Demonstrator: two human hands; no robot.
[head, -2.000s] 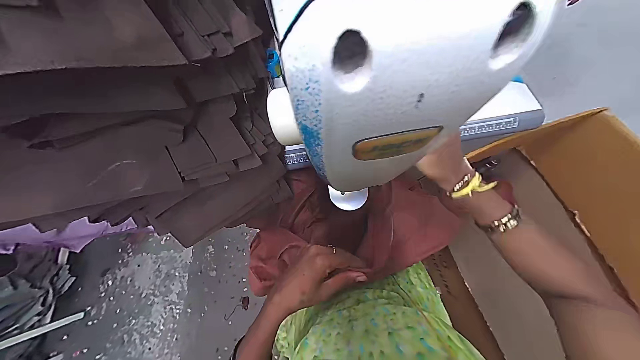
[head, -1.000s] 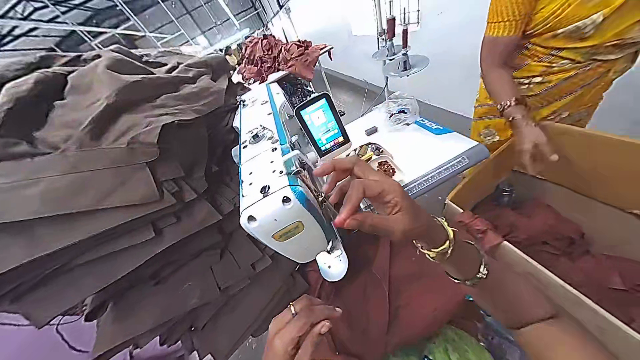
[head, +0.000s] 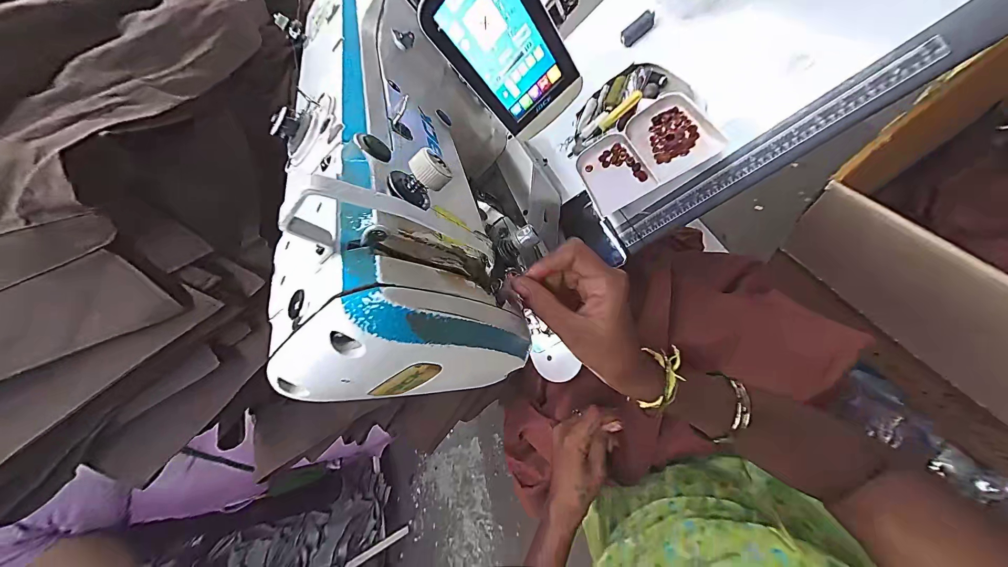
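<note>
A white and blue Jack button-sewing machine point(head: 441, 315) fills the middle of the view. My right hand point(head: 583, 307) is at its needle area, thumb and index finger pinched together; whether a small thing is between them cannot be made out. Below it, my left hand point(head: 579, 457) rests on a rust-red cloth garment point(head: 748, 323), fingers curled, and its hold on the cloth is unclear. The garment lies over the lap and beside the machine's white round plate point(head: 555, 358). Dark red buttons point(head: 673, 134) fill part of a white divided tray point(head: 614, 193) on the machine table.
Stacked brown cut cloth pieces point(head: 87, 315) crowd the left, with purple cloth point(head: 197, 484) beneath. A cardboard box point(head: 906, 276) with red cloth inside stands at the right. The machine's lit screen point(head: 504, 59) and a ruler strip point(head: 795, 138) lie beyond my right hand.
Two seconds ago my right hand was at the garment's right; it is now by the needle area. The other person seen at the box one second ago is out of view. The view has shifted greatly.
</note>
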